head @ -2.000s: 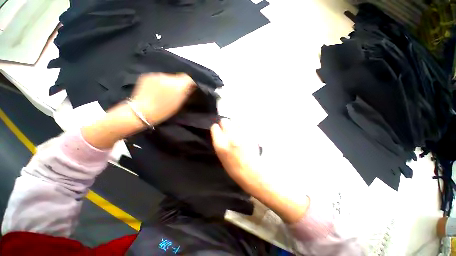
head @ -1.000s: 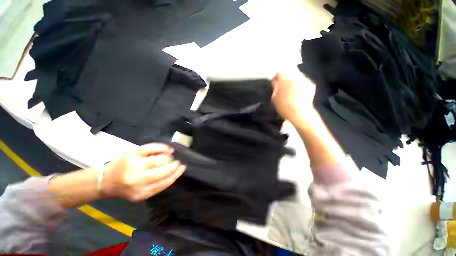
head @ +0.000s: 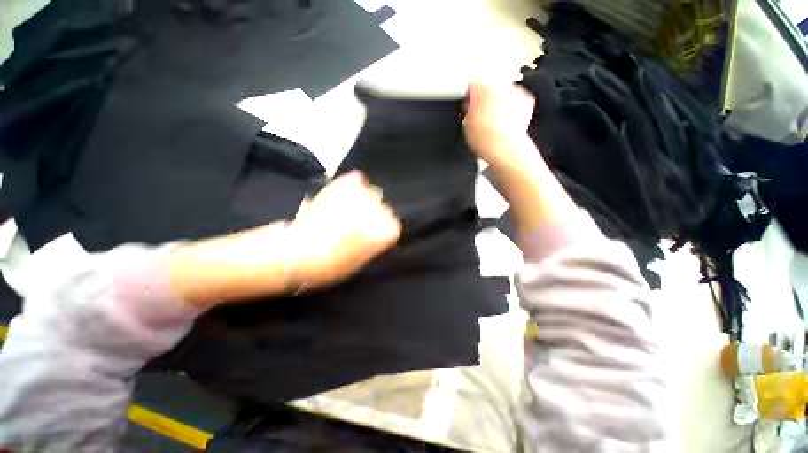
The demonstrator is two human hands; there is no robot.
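Note:
A black cut panel (head: pixel 416 155) lies in front of me, from the table down to its near edge, with a pale rim along its far end. My right hand (head: pixel 499 119) grips the panel's far right corner. My left hand (head: pixel 350 226) is closed over the panel's left side, blurred; whether it pinches the fabric cannot be told. More black fabric (head: pixel 354 332) spreads under and below my left forearm, with a notched right edge.
A fanned pile of black panels (head: pixel 164 133) covers the left. A crumpled black pile (head: pixel 620 133) lies right, with thin black strips (head: pixel 731 296) dangling beside it. Orange and white small containers (head: pixel 753 360) stand at the right edge. A yellow floor line (head: pixel 168 426) shows lower left.
My right hand has moved from the panel's near part to its far right corner. My left hand has swung low left, then back up over the panel. The panel is more spread out.

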